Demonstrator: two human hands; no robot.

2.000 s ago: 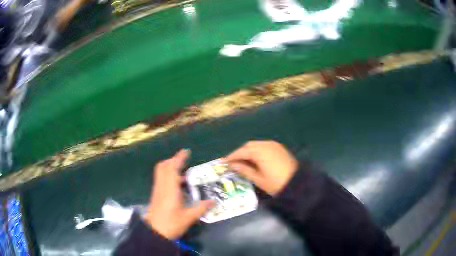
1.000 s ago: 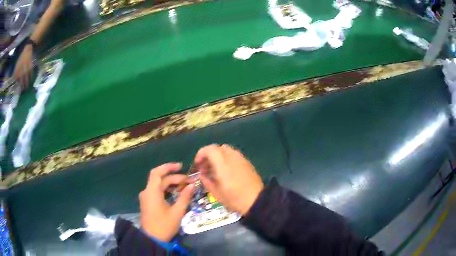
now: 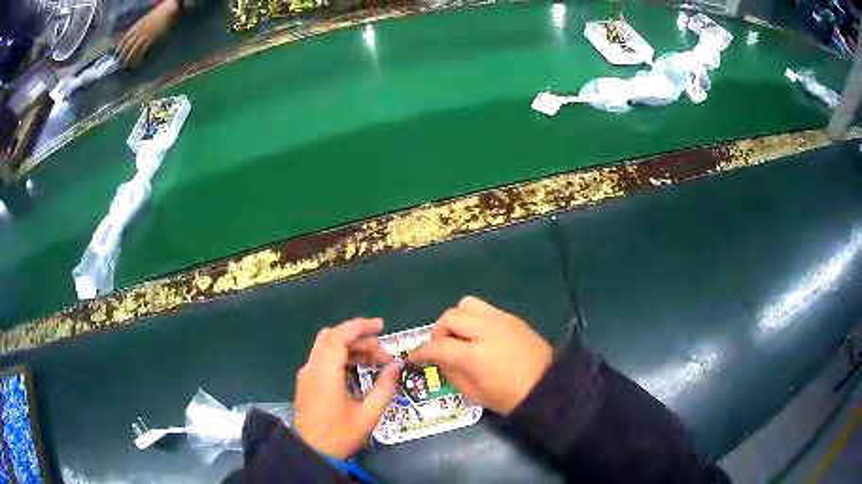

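An open white power strip housing lies on the dark green bench in front of me. Inside it are a green circuit board, a yellow component and dark wires. My left hand is at its left side, thumb and fingers over the inside. My right hand reaches in from the upper right, fingertips bent together near the left fingertips. What the fingertips pinch is too small to tell. A bagged power cord with a white plug lies to the left, partly hidden by my left sleeve.
A worn rail separates the bench from the green conveyor belt. Similar housings with bagged cords lie on the belt, at left and upper right. A blue-filled parts tray is at far left. Another person's hand is at upper left.
Both hands stay over the housing; my right hand has shifted right, uncovering more of the board. The other person's hand has moved up, away from the left belt unit.
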